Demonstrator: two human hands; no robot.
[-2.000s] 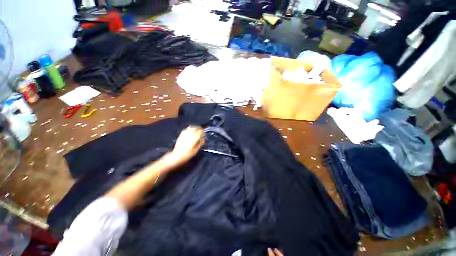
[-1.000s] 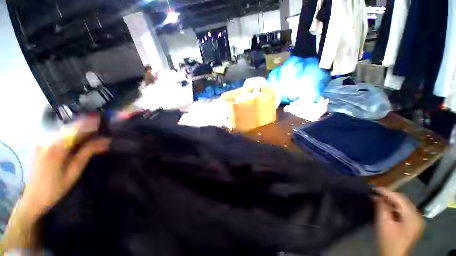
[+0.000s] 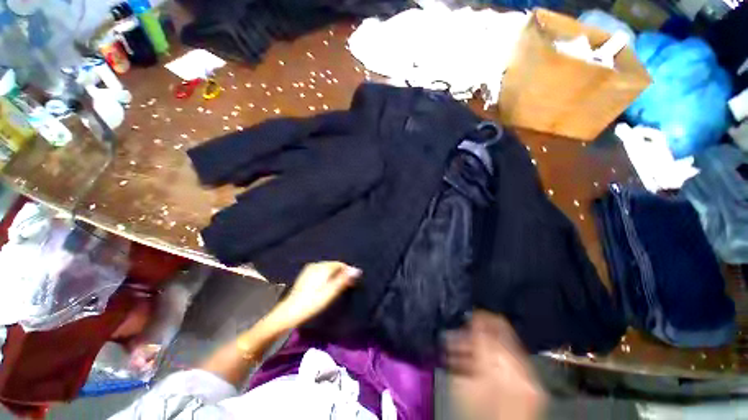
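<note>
A black jacket (image 3: 328, 197) lies spread on the brown table, sleeves towards the left, its front parted over shinier lining (image 3: 435, 262). A hanger hook (image 3: 485, 135) shows at the collar. My left hand (image 3: 324, 287) is at the jacket's lower left edge, fingers curled; whether it pinches cloth cannot be told. My right hand (image 3: 492, 365) is blurred at the lower hem, near the table's front edge; its grip cannot be told.
Brown table (image 3: 148, 176) with white bits. Red and yellow-handled scissors (image 3: 199, 89), bottles (image 3: 135, 41), white cloth pile (image 3: 435, 49), cardboard box (image 3: 566, 86), blue bag (image 3: 685, 90) and folded dark-blue trousers (image 3: 668, 262) surround the jacket. Plastic bags (image 3: 57, 262) lie over red cloth at left.
The jacket, held up in both hands one second ago, now lies on the table. Both hands have come down to its lower edge, and the view has tilted down.
</note>
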